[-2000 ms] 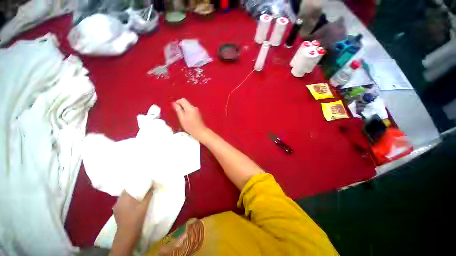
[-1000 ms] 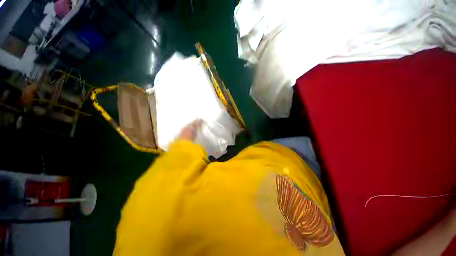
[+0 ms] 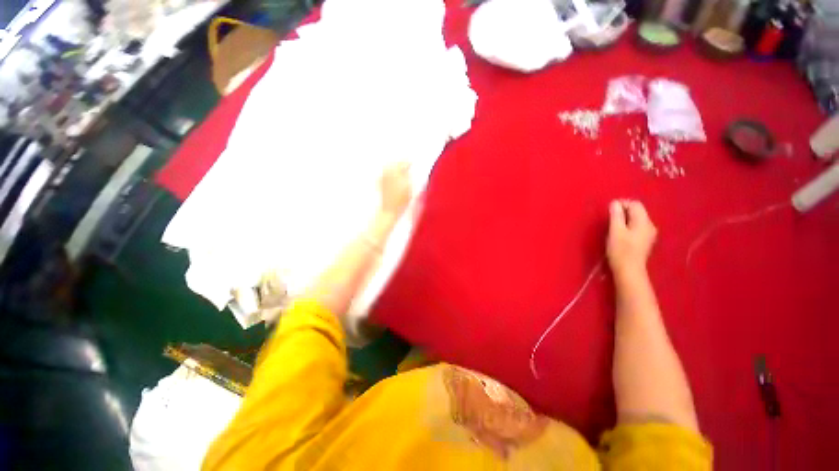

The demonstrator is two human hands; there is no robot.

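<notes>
My left hand (image 3: 396, 191) is on the right part of the long white garment pile (image 3: 313, 138), its fingers against the cloth; whether it grips a piece is not clear. My right hand (image 3: 631, 235) is over the red cloth with its fingertips pinched together. A fine pale thread (image 3: 563, 313) trails from it down to the left. A needle is too small to see.
Loose fasteners (image 3: 655, 155) and small pinkish bags (image 3: 674, 110) lie at the far side, with a dark round dish (image 3: 751, 140) right of them. Thread snips (image 3: 766, 386) lie at the right. White cloth (image 3: 179, 423) fills a yellow-framed holder at lower left.
The view has swung back from the floor holder to the table. My left hand has left the white cloth in the holder and is now at the pile. My right hand has come into view.
</notes>
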